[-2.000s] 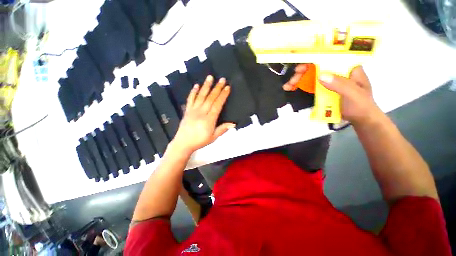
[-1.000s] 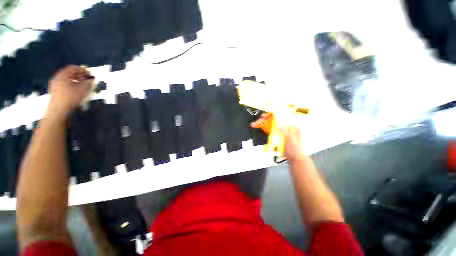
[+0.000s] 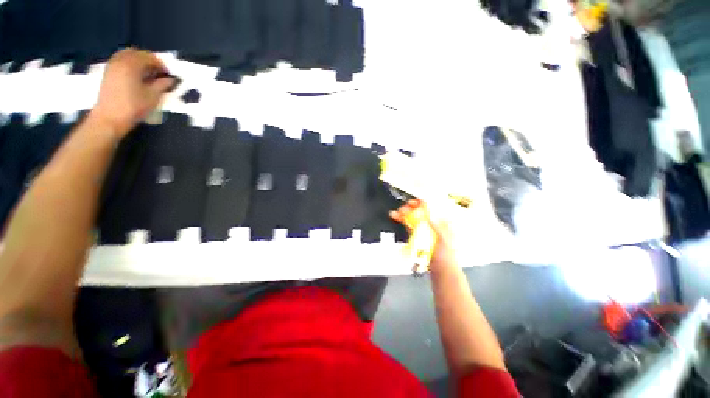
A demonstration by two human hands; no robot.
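Observation:
Black panels lie overlapped in a row along the table's near edge, several showing a small grey rectangle. My left hand is above the row's upper edge at the left, fingers pinched on a small black piece. Another small black piece lies just right of it on the white table. My right hand holds the yellow hot glue gun at the row's right end. Its body is washed out by glare and its nozzle points left, over the last panels.
A second row of black panels lies across the far side of the white table. A shiny plastic bag of black parts lies right of the gun. Dark garments or panels are at the far right. Dark clutter is on the floor, lower right.
The view has swung right and the rows look more level. My left hand, earlier flat on the panels, went to the small pieces and now pinches one. My right hand still holds the gun.

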